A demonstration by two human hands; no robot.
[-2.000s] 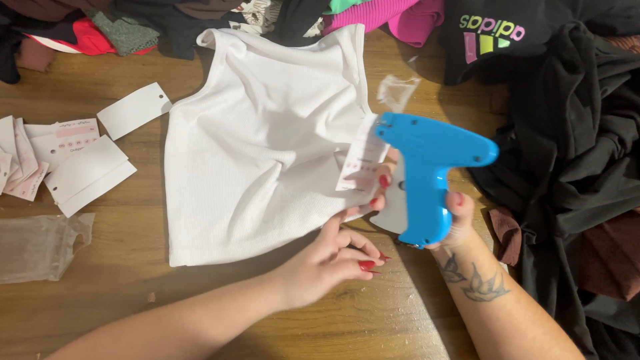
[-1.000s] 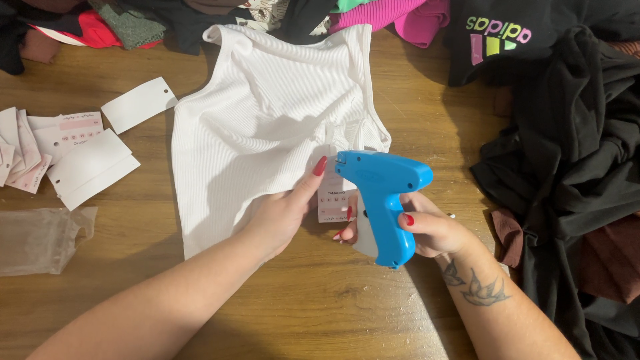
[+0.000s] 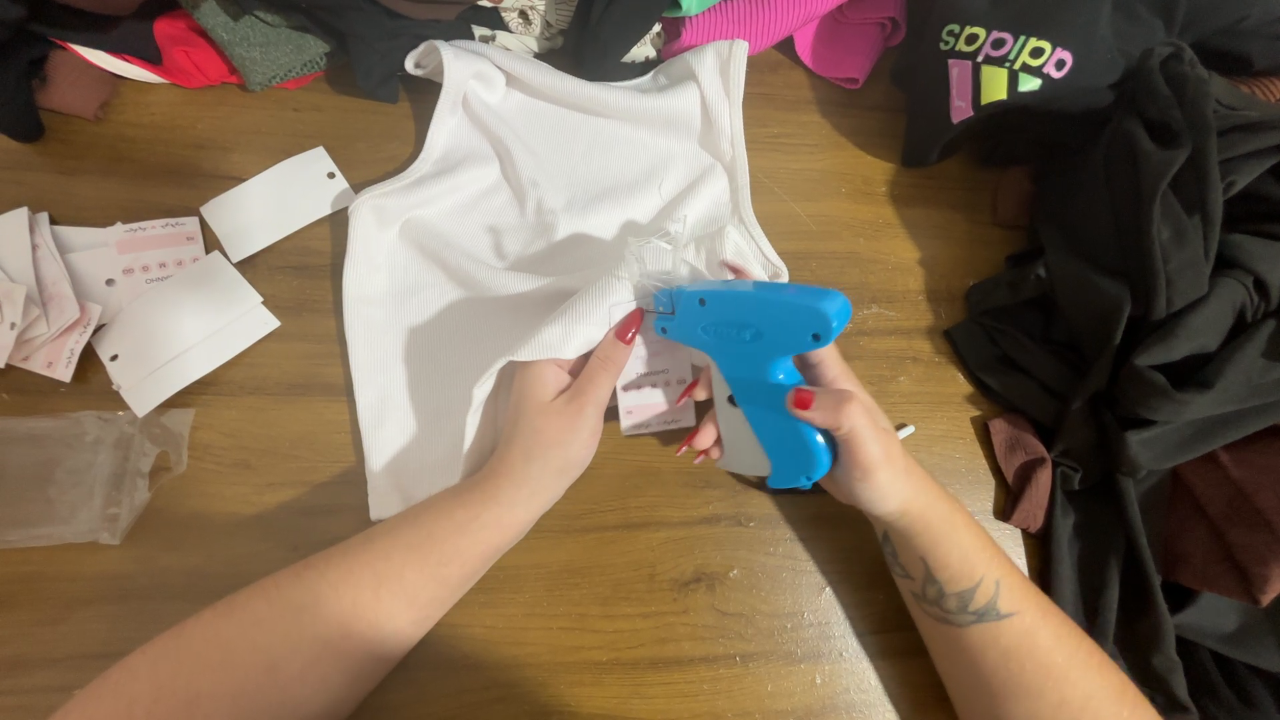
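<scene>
My right hand is closed round the handle of a blue tagging gun, its nose pointing left at the top's side edge. With my left hand I pinch the hem side of a white ribbed sleeveless top; the thumb lies just left of the gun's nose and the other fingers are hidden by the cloth. A pink and white cardboard tag hangs below the nose, between my hands. Clear plastic fasteners stick up above the nose. Whether the needle is through the cloth cannot be seen.
At the left lie loose cardboard tags, a single white tag and a clear plastic bag. Black clothes are heaped along the right. A magenta ribbed garment and other clothes line the far edge of the wooden table.
The tagging gun has come left and down to the top's side edge, with the tag. My left hand, earlier below the garment, has moved up and now grips its cloth.
</scene>
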